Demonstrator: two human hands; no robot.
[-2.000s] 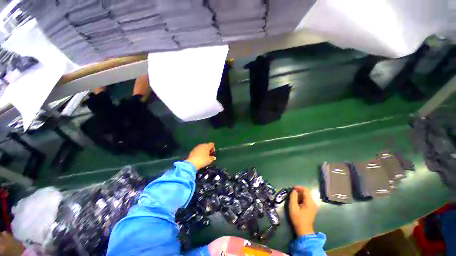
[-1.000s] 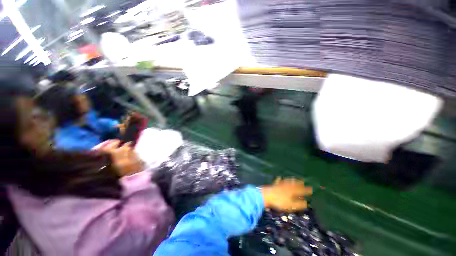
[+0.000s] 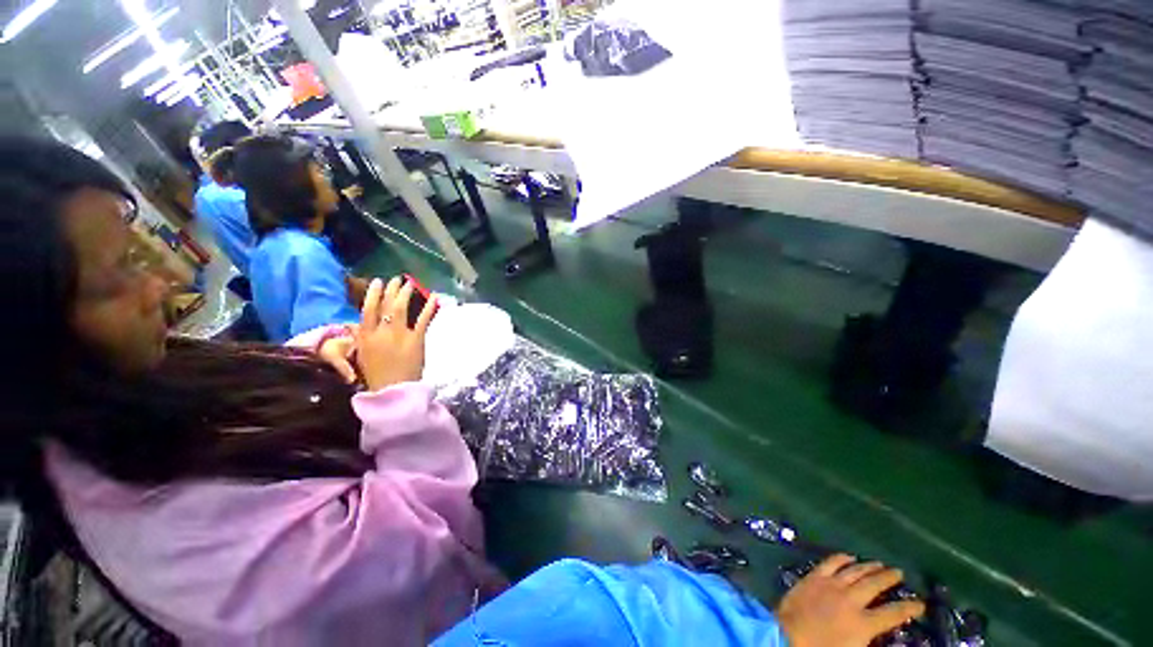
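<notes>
Small bagged black accessories lie loose on the green belt at the bottom, glossy in clear film. My left hand, in a blue sleeve, rests palm down on the heap with its fingers spread. Whether it grips a piece is hard to tell, since the palm hides what lies beneath. A big clear polybag of accessories lies left of the heap. My right hand is out of the picture.
A person in pink sits close on the left, holding a red-edged phone. Black boxes stand beyond the belt's seam. A raised shelf carries stacked flat grey pieces and hanging white paper.
The view has swung left and cleared of blur. The printed card stacks and my right hand have left the picture. My left hand now lies lower, on the heap.
</notes>
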